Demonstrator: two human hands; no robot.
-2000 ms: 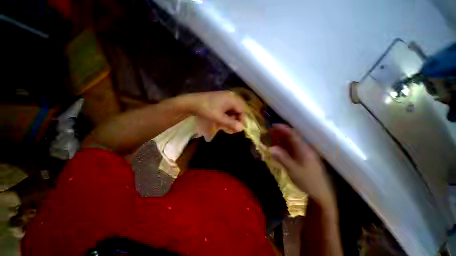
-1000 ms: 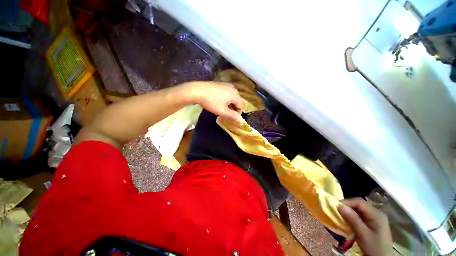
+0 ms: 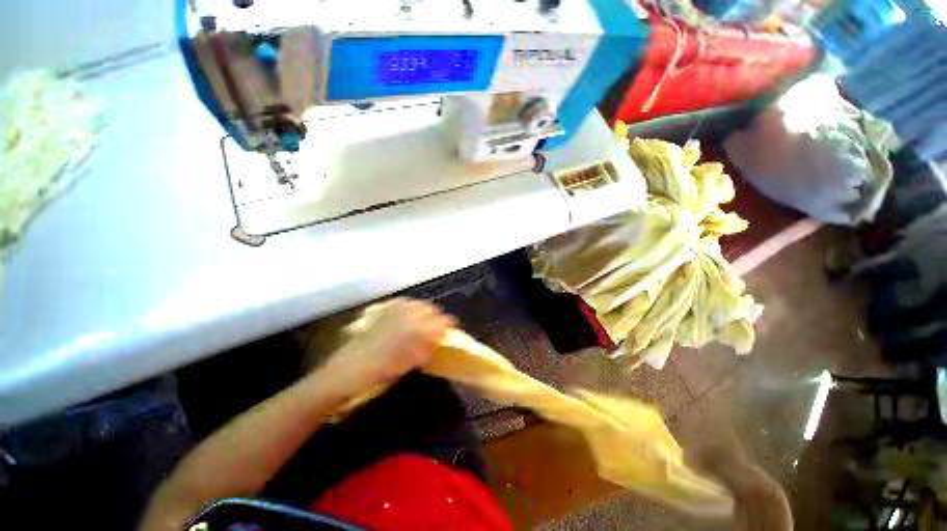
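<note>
A yellow ruffled fabric strip [image 3: 613,430] is stretched between my hands over my lap, below the table's front edge. My left hand [image 3: 400,337] is closed on its left end, blurred. My right hand [image 3: 763,500] is at its right end near the bottom edge of the view, very blurred, so its fingers are hard to tell. The white and blue sewing machine [image 3: 410,67] stands on the table with its screen lit. No cloth shows under its needle area [image 3: 282,166].
A large bundle of pale yellow ruffles [image 3: 665,259] hangs at the table's right end, beside the compartment tray [image 3: 587,179]. A cream heap [image 3: 36,145] lies on the table at left. A white sack [image 3: 815,156] and red container [image 3: 716,67] are behind at right.
The view has swung right, bringing the whole machine head and the ruffle bundle in. My hands have stayed on the strip, which is now stretched out to the right.
</note>
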